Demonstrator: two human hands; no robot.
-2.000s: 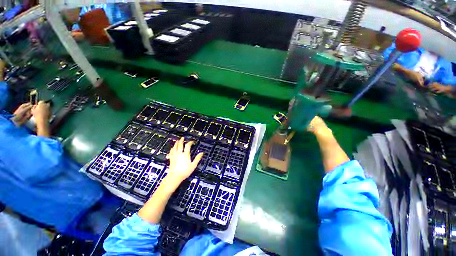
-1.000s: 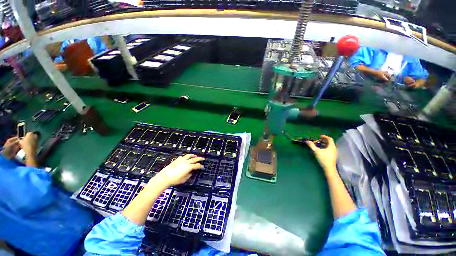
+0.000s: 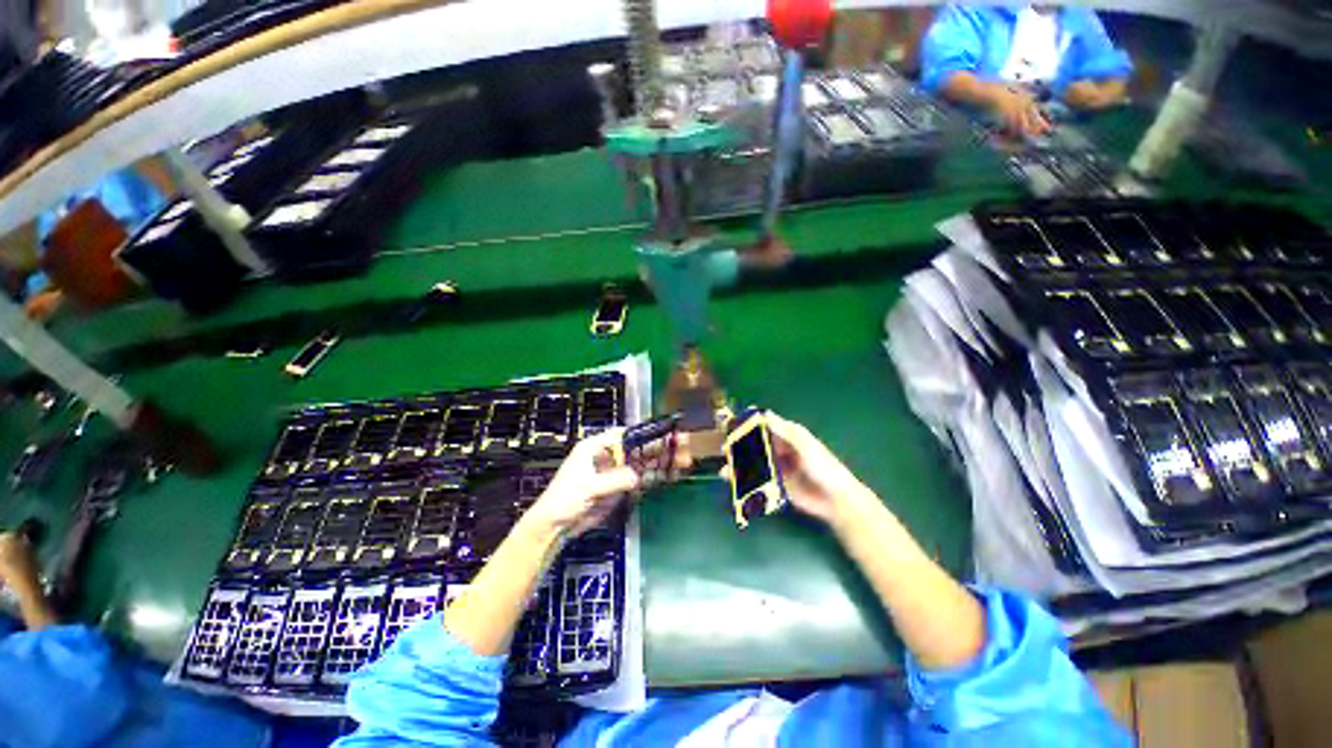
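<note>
My right hand [image 3: 796, 465] holds a phone front housing [image 3: 752, 465], dark window and pale gold edge, tilted upright in front of the press. My left hand [image 3: 596, 479] holds a dark part [image 3: 650, 433] near the tray's right edge, close to the housing but apart from it. The green press [image 3: 681, 278] stands just beyond both hands, its red ball knob [image 3: 799, 18] raised at the top. The brown press fixture [image 3: 694, 406] is partly hidden behind the hands. The black blister tray [image 3: 438, 475] lies at left, with dark frames in upper rows and keypad-grid parts in the lower row.
Stacked black trays [image 3: 1154, 365] with white interleaf sheets [image 3: 993, 417] stand at right. Loose phone pieces [image 3: 609, 311] lie beyond the tray. A white-edged shelf [image 3: 336, 81] crosses overhead. Another person's hands [image 3: 1023, 110] show beyond; cardboard boxes [image 3: 1176, 704] sit at lower right.
My left hand has lifted off the tray and moved right with a dark part. My right hand has come in from the right, now with a housing before the press. The view has shifted right.
</note>
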